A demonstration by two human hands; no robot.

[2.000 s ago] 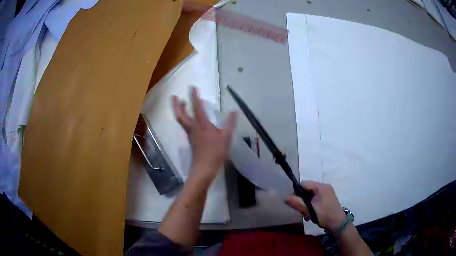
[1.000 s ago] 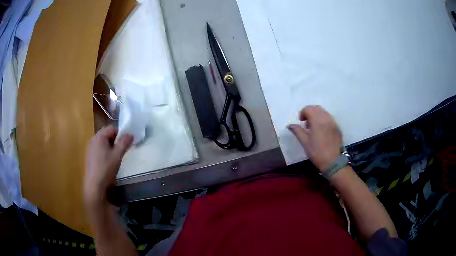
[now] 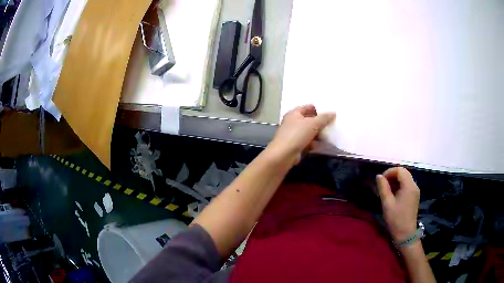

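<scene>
A large white fabric panel (image 3: 387, 72) lies flat on the table at the right. My left hand (image 3: 306, 130) is at the panel's near left corner, with its fingers on the panel's edge and the corner slightly raised. My right hand (image 3: 399, 193) is just off the table's front edge, below the panel's near edge; its fingers are curled and I cannot tell if they hold anything. Black shears (image 3: 255, 55) lie closed on the table left of the panel, beside a black bar weight (image 3: 227, 54) and a thin reddish pen (image 3: 247, 31).
A stack of white panels (image 3: 190, 50) bears a metal block weight (image 3: 160, 52). An orange-brown card pattern (image 3: 102, 72) overhangs the table's metal front edge (image 3: 229, 128). A white strip (image 3: 170, 120) hangs there. A white bucket (image 3: 130, 249) and scraps are on the green floor.
My left hand has moved from the left stack to the right panel's corner. My right hand has come off the panel and down. The shears, in my right hand earliest, lie on the table.
</scene>
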